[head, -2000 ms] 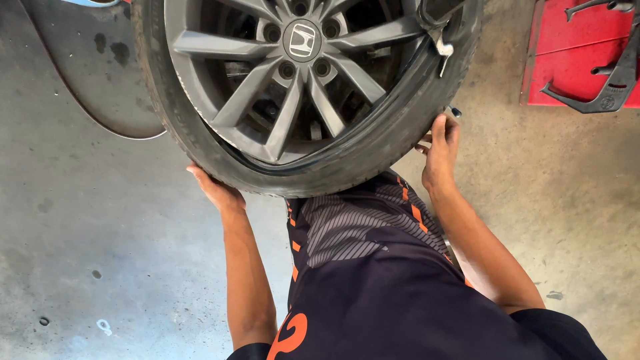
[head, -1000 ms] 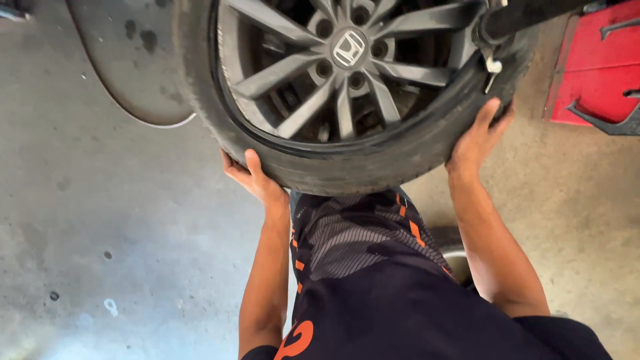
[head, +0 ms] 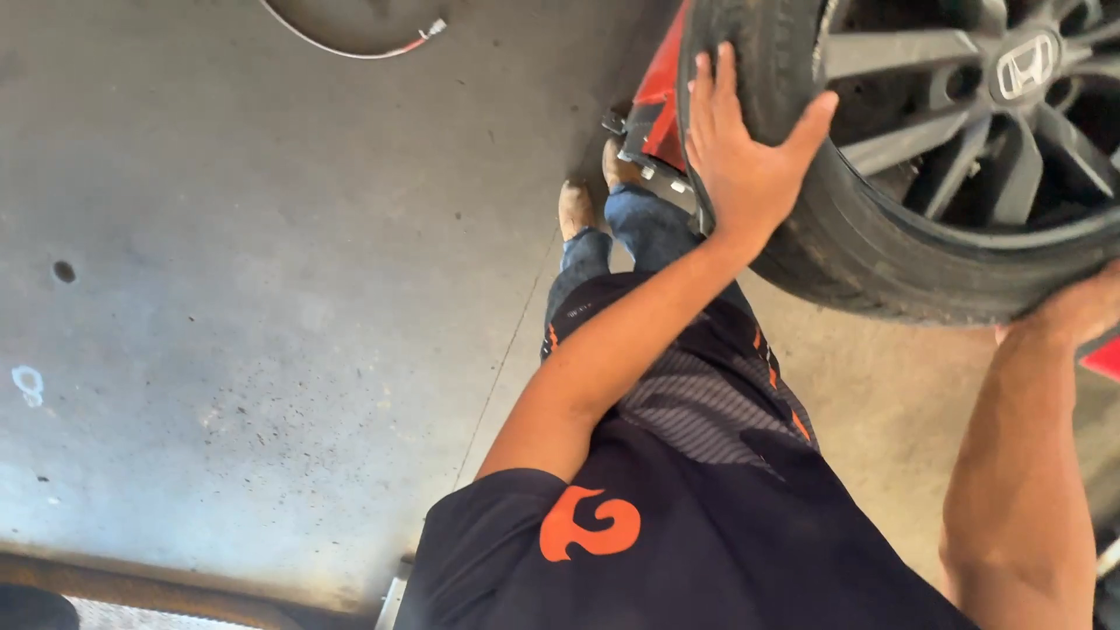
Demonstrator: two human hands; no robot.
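A black rubber tire (head: pixel 884 254) on a grey alloy wheel rim (head: pixel 927 140) with a Honda center cap (head: pixel 1026 66) fills the upper right and runs out of frame. My left hand (head: pixel 748 157) lies on the tire's left side, its fingers spread over the tread and sidewall and its thumb toward the rim edge. Lower down, at the right edge, my right hand (head: pixel 1072 306) is against the tire's bottom tread; its fingers are partly hidden and cut off by the frame.
Part of a red machine (head: pixel 663 87) shows behind the tire, close to my shoes (head: pixel 576 210). A hose (head: pixel 367 54) with a metal fitting lies on the concrete floor (head: pixel 306 262) at the top. Along the bottom left runs a brown, rusty-looking edge (head: pixel 131 582).
The view has shifted strongly. My left hand has moved from the tire's lower edge up onto its left side. The black arm seen over the rim earlier is out of view.
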